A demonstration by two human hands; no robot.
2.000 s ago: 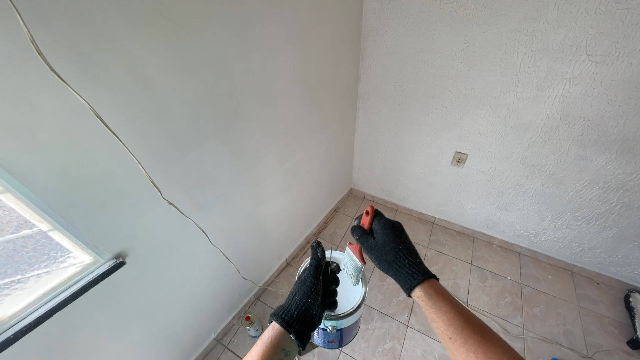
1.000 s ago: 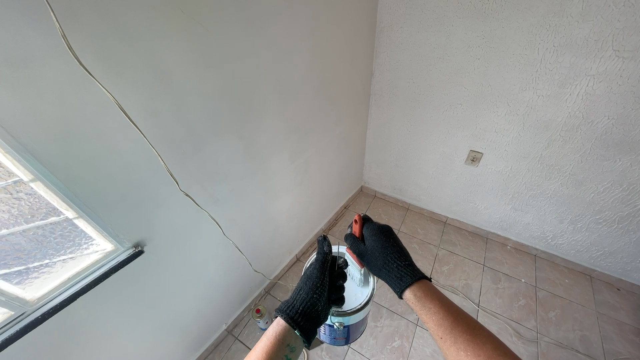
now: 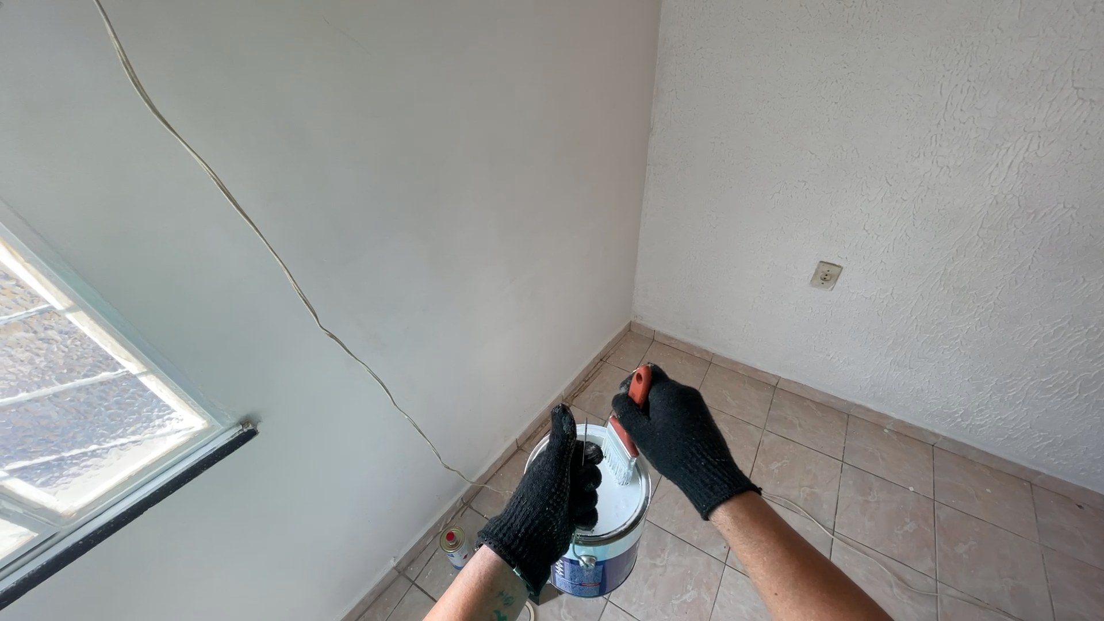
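In a black knit glove, my right hand (image 3: pixel 686 431) grips the red handle of a paintbrush (image 3: pixel 619 457), bristles down over the white paint in an open metal can (image 3: pixel 601 565). The bristles are coated white; whether they touch the paint I cannot tell. My left hand (image 3: pixel 548 496), gloved alike, is at the can's left side with its thumb up and fingers curled. A thin dark wire-like piece rises beside its thumb, probably the can's handle, which the fingers seem to hold.
A small can with a red cap (image 3: pixel 453 543) stands on the tiled floor (image 3: pixel 880 509) near the left wall. A thin cable (image 3: pixel 297 289) hangs down that wall. On the left is a window with a dark sill (image 3: pixel 129 513); a socket (image 3: pixel 825 275) is on the textured wall. Another cable (image 3: pixel 862 552) crosses the floor.
The brush was above the can's rim two seconds ago, then lower in the can one second ago; now more of its bristles show again. My left hand stays beside the can.
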